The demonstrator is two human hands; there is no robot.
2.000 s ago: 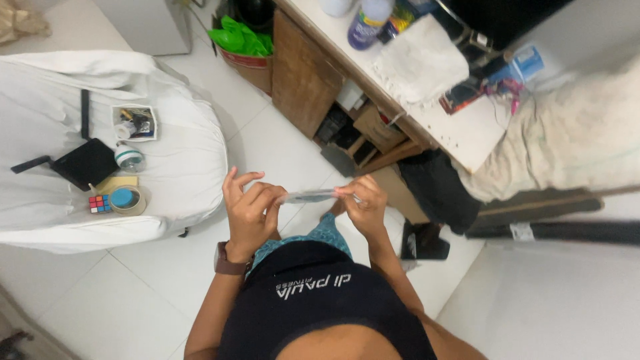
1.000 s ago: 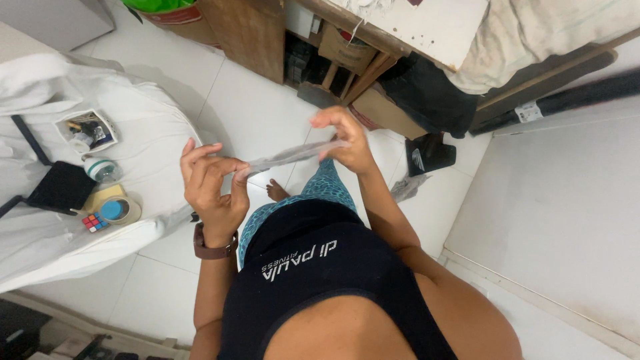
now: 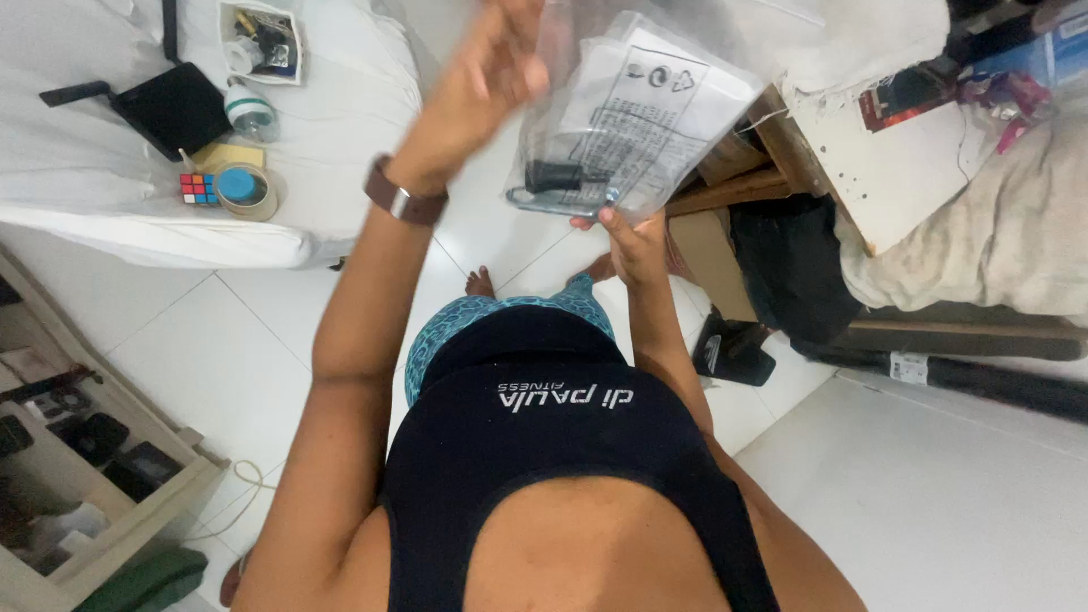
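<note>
A clear plastic bag (image 3: pixel 629 110) with printed writing hangs in front of me at the top centre. Inside it are white folded paper, a small black cylindrical part (image 3: pixel 552 177) and a grey metal-looking piece along the lower edge. My right hand (image 3: pixel 631 240) pinches the bag's bottom edge between thumb and fingers. My left hand (image 3: pixel 501 72), blurred, is at the bag's upper left side with its fingers partly spread; whether it touches the plastic cannot be told. A brown watch band (image 3: pixel 405 194) circles the left wrist.
A white cloth-covered seat (image 3: pixel 348 110) at left holds a black router-like box (image 3: pixel 172 109), a small tray (image 3: pixel 297 42), a tape roll (image 3: pixel 270 191) and a puzzle cube (image 3: pixel 198 189). A worktop (image 3: pixel 901 178) stands right, an open drawer (image 3: pixel 161 510) lower left, a black sandal (image 3: pixel 733 350) on the floor.
The plastic, seen nearly edge-on between both hands before, now shows its broad printed face. My left hand has moved up from its earlier hold on the left end.
</note>
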